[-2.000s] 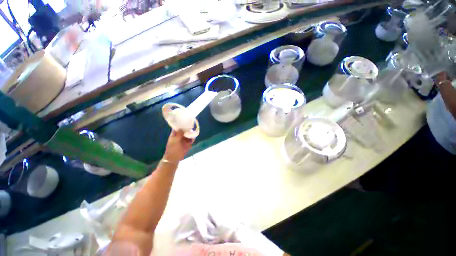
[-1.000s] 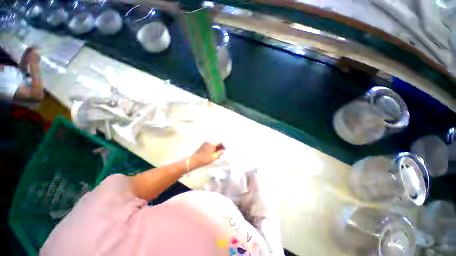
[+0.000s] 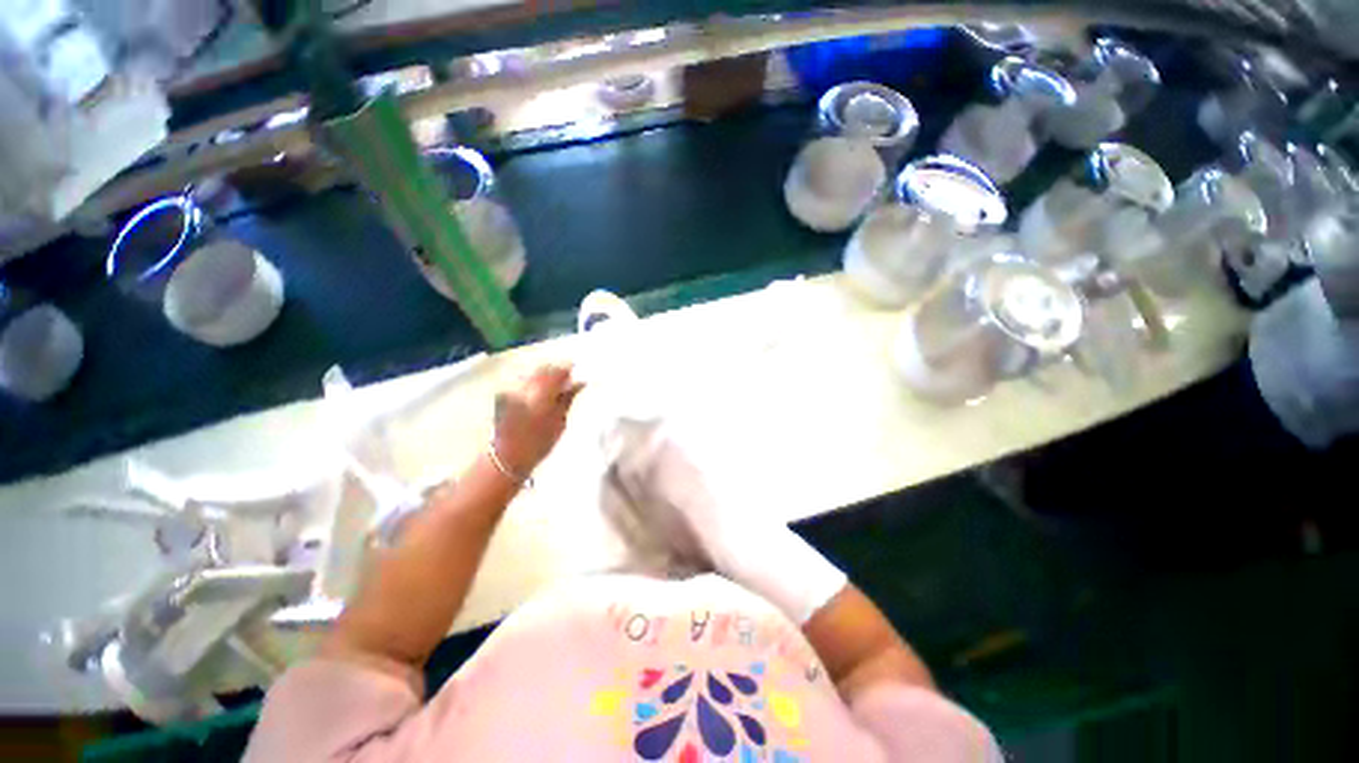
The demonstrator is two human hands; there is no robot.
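My left hand point(image 3: 537, 420), bare, grips a glossy white stemmed part with a round ring end point(image 3: 605, 316) above the bench in front of me. My right hand point(image 3: 716, 522) has a white covering up to the wrist. It holds a crumpled whitish-grey cloth point(image 3: 638, 474) close to the part's near end. Glare and the cloth hide my right fingers and the part's lower end.
White moulded parts point(image 3: 224, 596) lie heaped on the bench at left. Clear containers point(image 3: 991, 328) stand on the bench at right; others point(image 3: 224, 294) are on the dark green conveyor point(image 3: 641, 201). A green post point(image 3: 432, 216) rises at the bench's far edge.
The view has swung from the left back to the middle. My left hand, over the bench a second ago, now holds a white part. My covered right hand and cloth have come up to it.
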